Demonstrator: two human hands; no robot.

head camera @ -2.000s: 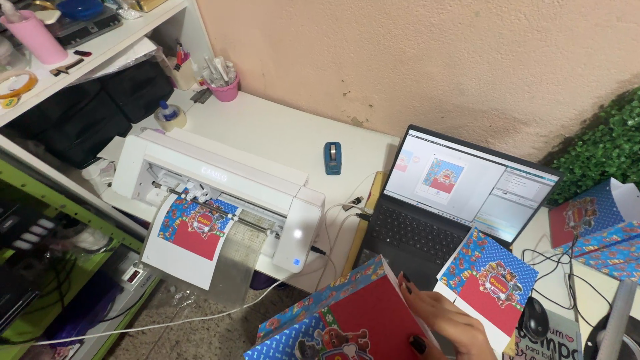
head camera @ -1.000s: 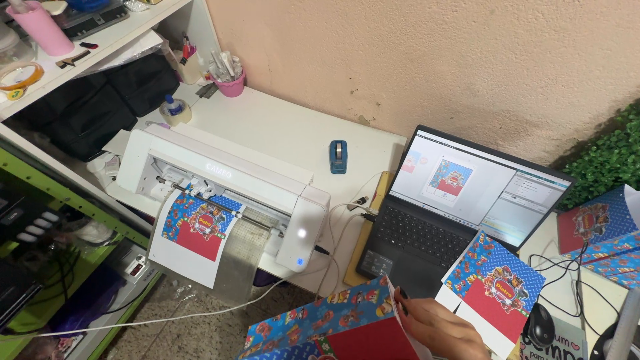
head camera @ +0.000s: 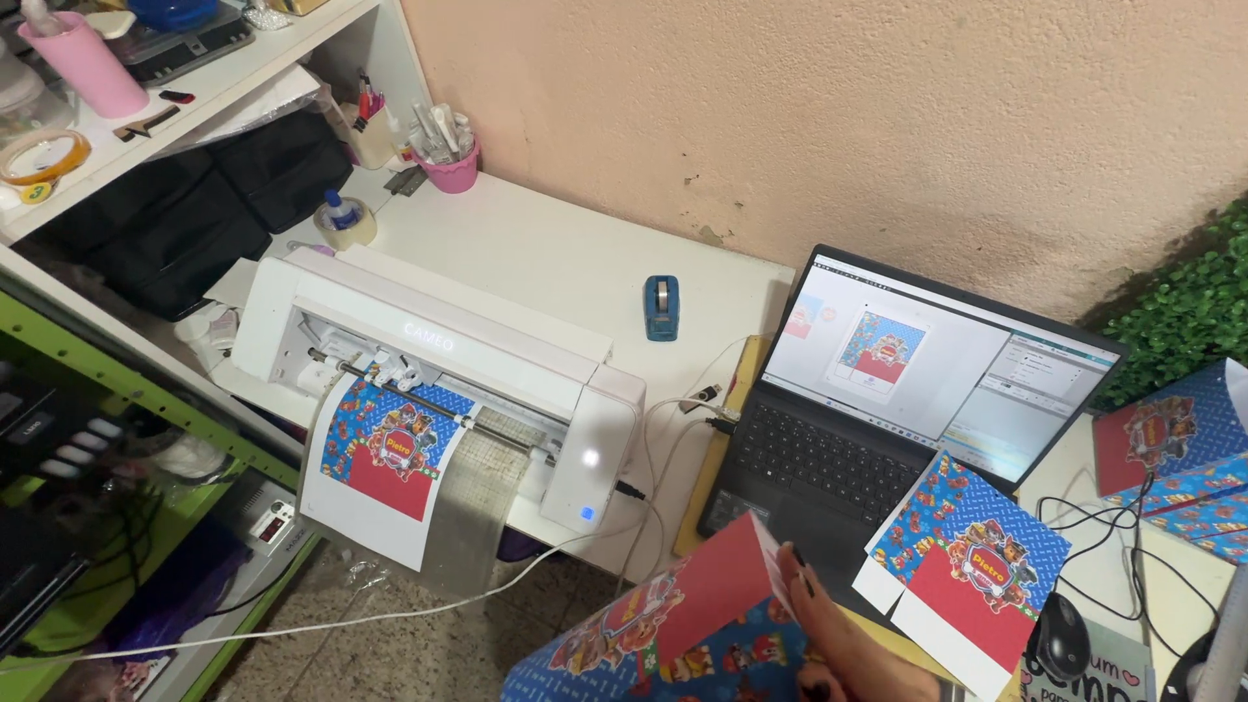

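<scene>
At the bottom of the head view a printed paper box [head camera: 673,614], red and blue with cartoon dogs, is in my right hand [head camera: 838,634], its fingers at the box's right edge. My left hand is out of the frame. Beyond the box, a printed card sheet [head camera: 975,575] with a white flap lies over the right part of an open laptop [head camera: 829,448]. To the left, a white cutting machine [head camera: 439,361] bears a printed sheet [head camera: 390,453] on its cutting mat [head camera: 473,497], which hangs over the table's front edge.
A blue tape dispenser [head camera: 662,308] stands between machine and laptop. Black cables [head camera: 1136,565] and a computer mouse [head camera: 1063,636] lie at the right, near more printed boxes [head camera: 1155,448]. A white cable [head camera: 390,619] crosses in front of the machine. Behind it stand tape rolls [head camera: 346,226] and a pink pot [head camera: 450,168].
The box in my right hand has turned, so that a printed blue side and a red panel now show differently. The printed sheet remains in the machine.
</scene>
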